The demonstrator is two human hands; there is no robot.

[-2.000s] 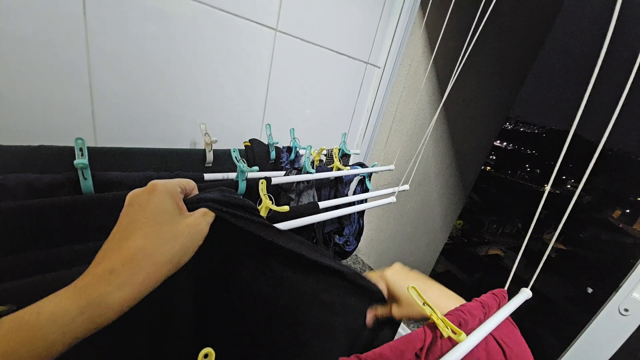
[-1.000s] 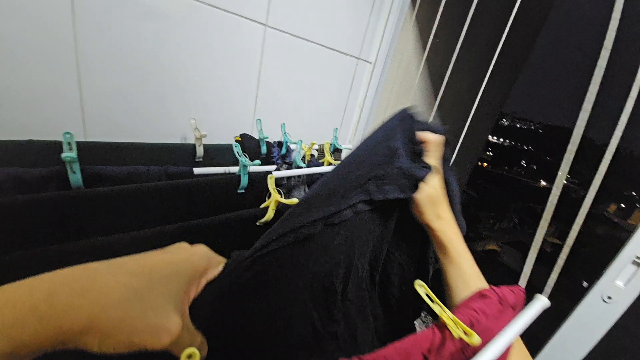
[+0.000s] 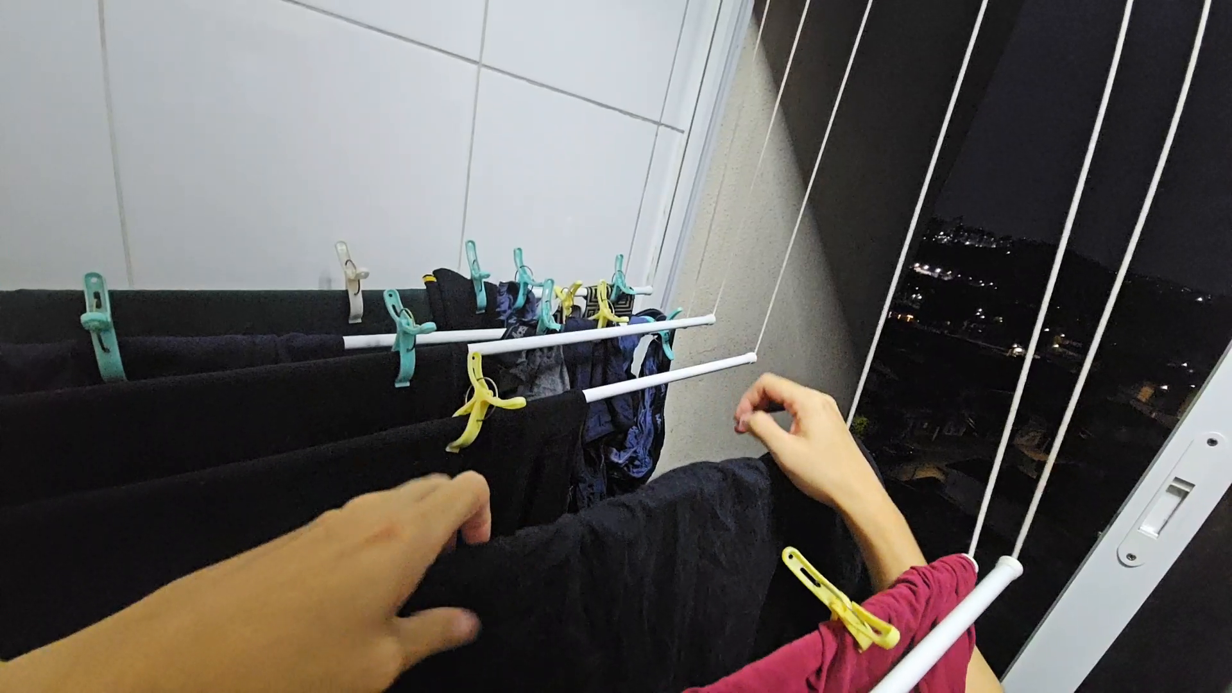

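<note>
A black cloth garment (image 3: 635, 558) lies draped in the middle, apparently over a rod that it hides. My left hand (image 3: 375, 568) is at its left part, thumb and fingers apart, nothing between them. Just above the garment's right end is my right hand (image 3: 799, 423), its fingers curled with a gap to the thumb and no cloth seen in them. A yellow clothespin (image 3: 842, 602) grips a dark red garment (image 3: 866, 635) on the nearest white rod (image 3: 953, 626). Another yellow clothespin (image 3: 478, 401) holds black cloth (image 3: 539, 443) on the rod behind.
More white rods (image 3: 669, 375) carry dark clothes with teal clothespins (image 3: 103, 325) and a pale clothespin (image 3: 351, 279). White cords (image 3: 924, 192) run upward on the right. A tiled wall (image 3: 289, 144) stands behind, and a white frame with a latch (image 3: 1160, 510) is at the right edge.
The black garment, held up by my right hand one second ago, now lies draped lower. My right hand has come down and let go of it. My left hand has opened off the cloth.
</note>
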